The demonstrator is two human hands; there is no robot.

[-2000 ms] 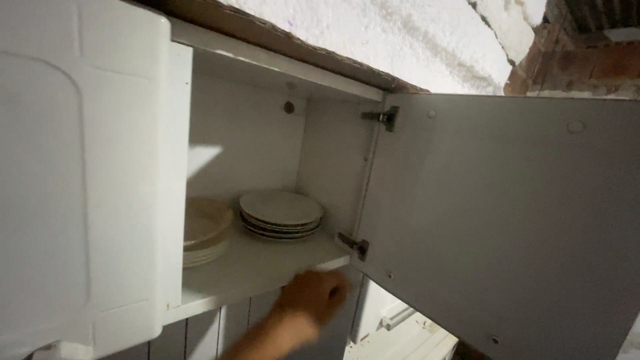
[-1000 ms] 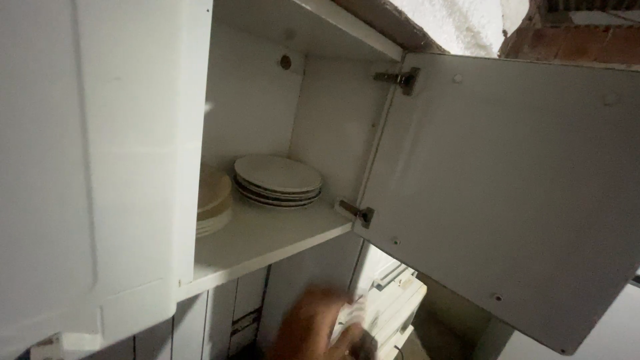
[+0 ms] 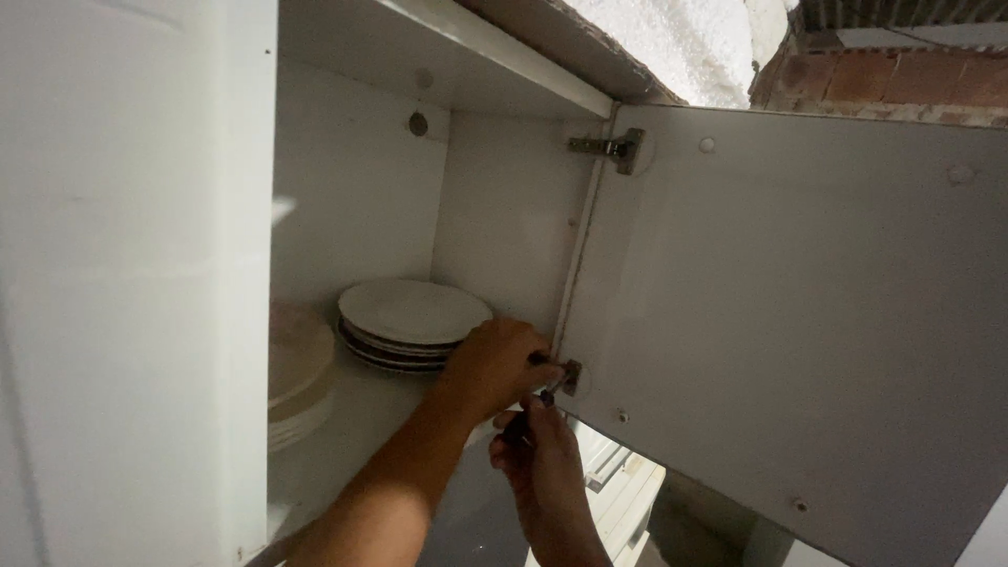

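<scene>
Inside the white cabinet, my left hand (image 3: pixel 500 364) reaches past the plates with its fingers at the lower metal hinge (image 3: pixel 572 378) of the open cabinet door (image 3: pixel 787 299). Just below it, my right hand (image 3: pixel 543 449) grips a dark-handled tool, seemingly a screwdriver (image 3: pixel 517 428), whose thin shaft points up at that hinge. Whether my left fingers hold the hinge or the tool's tip is not clear. The upper hinge (image 3: pixel 618 150) joins the door to the cabinet side. A stack of white plates (image 3: pixel 415 311) stands on the shelf beside my left hand.
A second stack of dishes (image 3: pixel 299 354) is partly hidden behind the closed white door (image 3: pixel 134 276) at the left. Below the open door is a white piece of furniture with a handle (image 3: pixel 630 488). A brick wall (image 3: pixel 882 79) shows at the upper right.
Both hands are now up at the lower hinge; a second before, only one blurred hand showed below the shelf. The view has moved closer to the cabinet.
</scene>
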